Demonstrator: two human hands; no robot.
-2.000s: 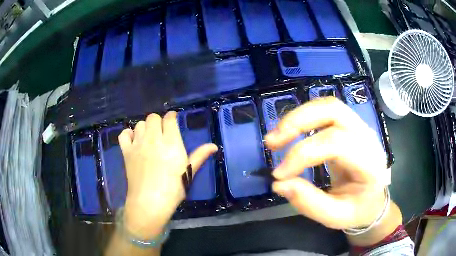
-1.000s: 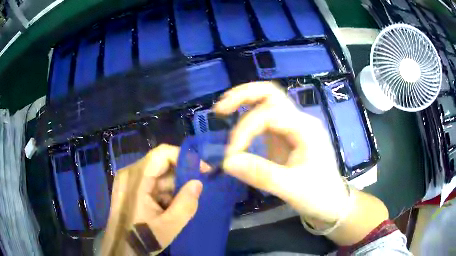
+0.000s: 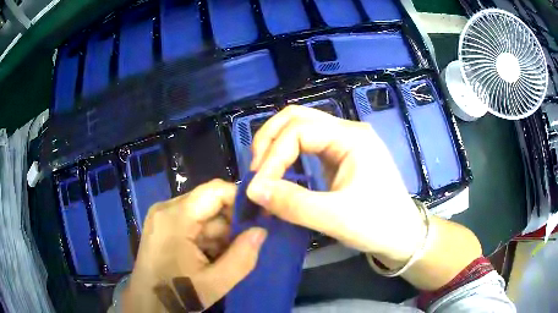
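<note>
My left hand (image 3: 196, 244) grips a blue phone case (image 3: 266, 272) near its upper end, held above the tray's front edge. Two dark strips (image 3: 178, 294) are stuck on the back of this hand. My right hand (image 3: 342, 189) has thumb and forefinger pinched together at the case's camera end; the fingers hide whatever they hold there. The black tray (image 3: 202, 150) has rows of blue cases, with one empty slot in the front row. A dark see-through sheet (image 3: 92, 131) lies across the tray's left and middle.
A white fan (image 3: 507, 67) stands right of the tray. A small white block (image 3: 33, 174) lies at the tray's left edge. Stacked whitish sheets (image 3: 13, 226) are at far left. Black trays (image 3: 535, 177) are stacked at far right.
Both hands stay at the case's camera end; the right fingers have moved slightly left and in against it. Earlier, the left hand rested on the tray and the right pinched a dark piece.
</note>
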